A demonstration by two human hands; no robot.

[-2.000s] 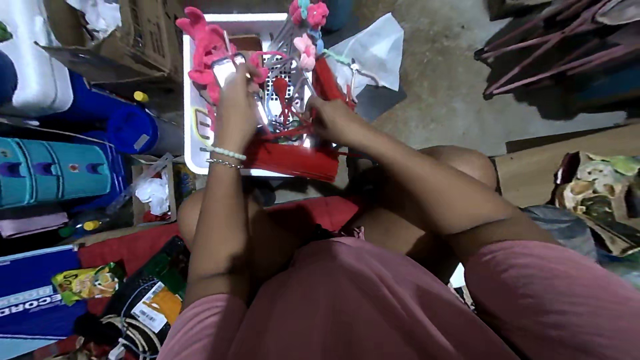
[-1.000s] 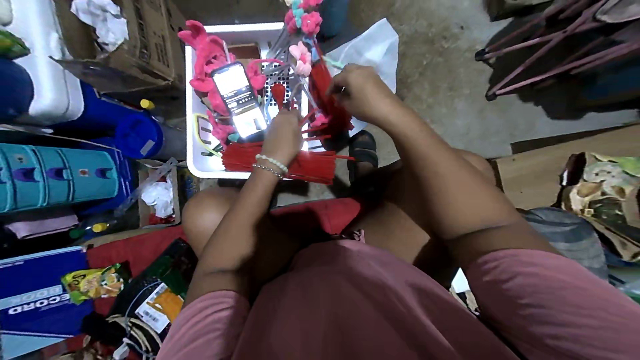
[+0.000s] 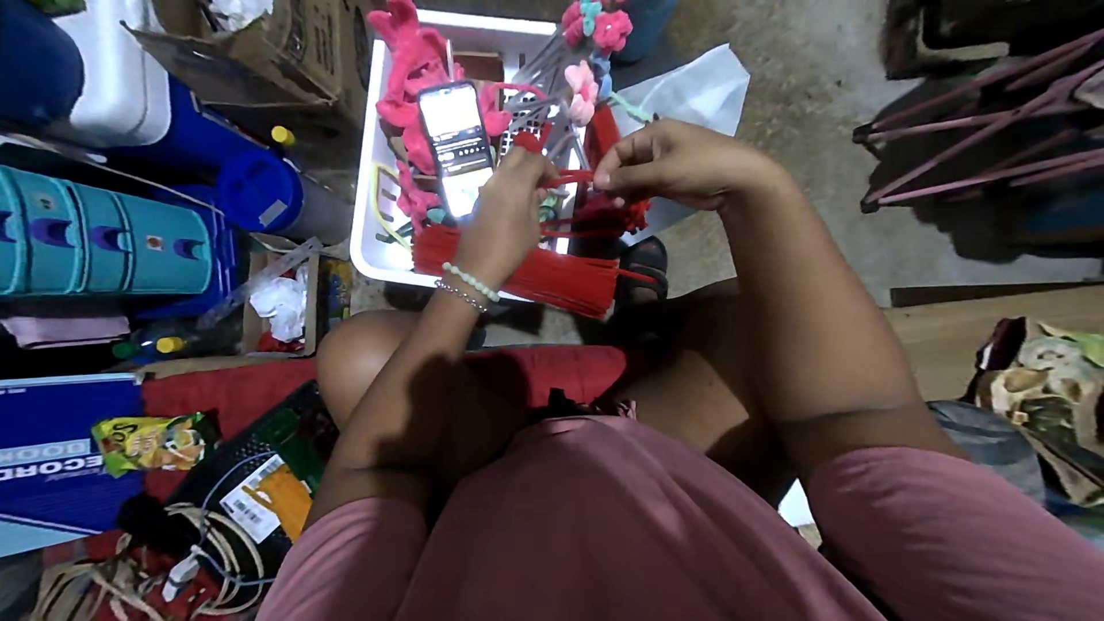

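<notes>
Over a white plastic basket [image 3: 373, 233], my left hand [image 3: 509, 207] and my right hand [image 3: 668, 164] hold a short red strand [image 3: 571, 177], likely a pipe cleaner, between their fingertips. A bundle of red pipe cleaners [image 3: 561, 280] lies across the basket's near edge, partly under my left wrist. Just left of my left hand rests a lit smartphone [image 3: 457, 142] on pink fuzzy pieces [image 3: 410, 78]. Pink fuzzy flowers [image 3: 582, 90] on stems stand at the basket's right side, beyond my hands. More red strands [image 3: 604, 129] are partly hidden behind my right hand.
A cardboard box [image 3: 285, 52] stands at the upper left, above teal drawers [image 3: 103, 241] and a blue container [image 3: 259, 185]. A translucent sheet [image 3: 707, 86] lies right of the basket. Pink folding metal legs [image 3: 975, 129] are at the right. A snack packet [image 3: 155, 440] lies lower left.
The phone was by my left hand two seconds ago and has since lain on the pink pieces. My right hand, higher and apart one second ago, has come down near my left hand.
</notes>
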